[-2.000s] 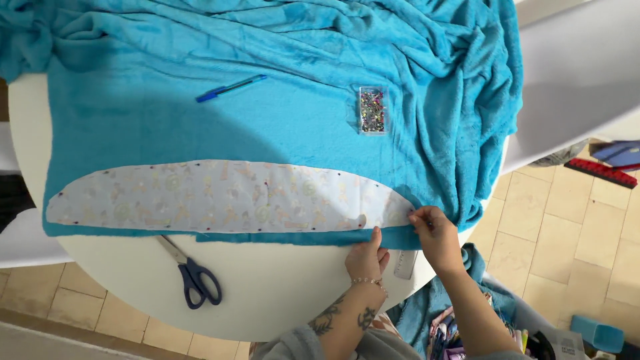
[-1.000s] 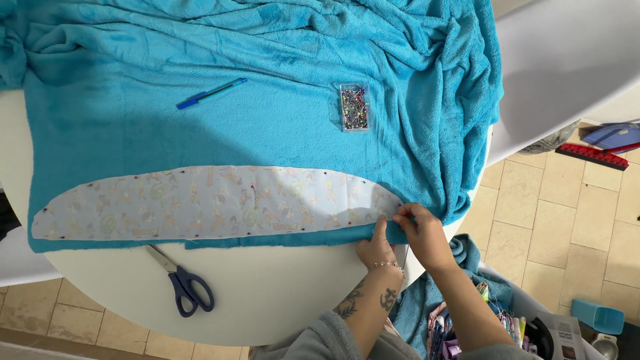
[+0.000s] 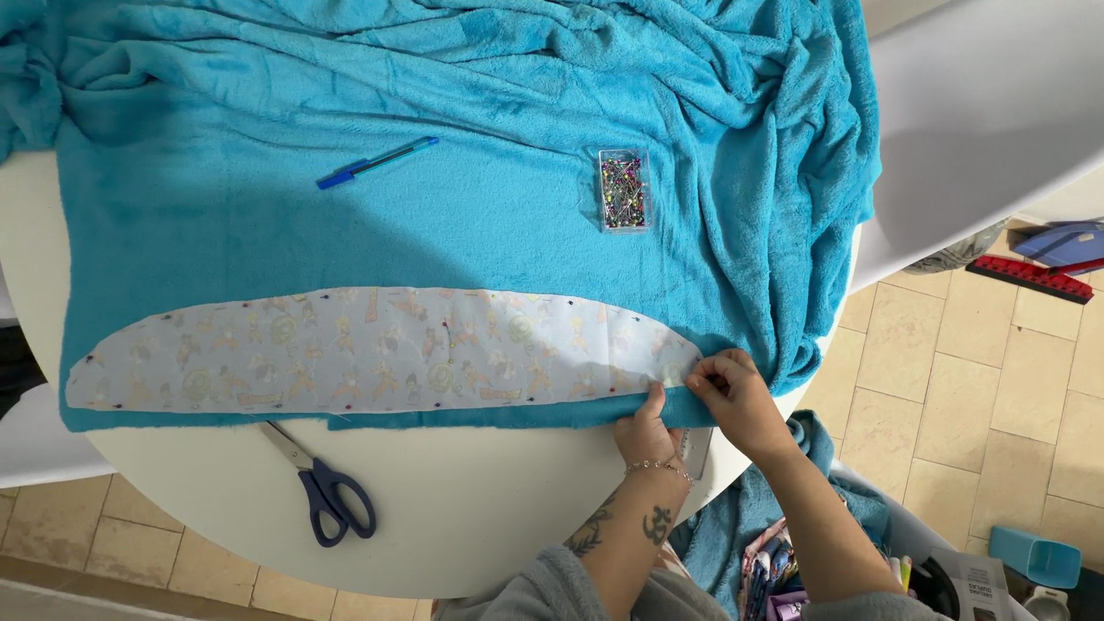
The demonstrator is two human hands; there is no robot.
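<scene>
A pale printed fabric piece (image 3: 388, 354), shaped like a long half-oval, lies on turquoise plush fabric (image 3: 483, 216), with ball-head pins along its edge and near its middle. At its right tip, my right hand (image 3: 733, 397) pinches the edge between thumb and fingers; whether a pin is in the pinch cannot be told. My left hand (image 3: 647, 431) is just left of it, its thumb on top of the cloth's lower edge and its fingers hidden beneath. Above them on the plush stands a clear box of ball-head pins (image 3: 624, 194). A blue ballpoint pen (image 3: 377, 164) lies farther left.
Navy-handled scissors (image 3: 332, 496) lie on the round white table (image 3: 483, 509), their blade tips under the fabric. A clear ruler (image 3: 697, 450) is partly beneath my left hand. Below the table's right edge are heaped cloth and supplies (image 3: 776, 565). A red broom head (image 3: 1031, 278) rests on the tiled floor.
Both hands stay at the right tip of the printed piece, with only small finger shifts. The pen, pin box and scissors keep their places on the cloth and table.
</scene>
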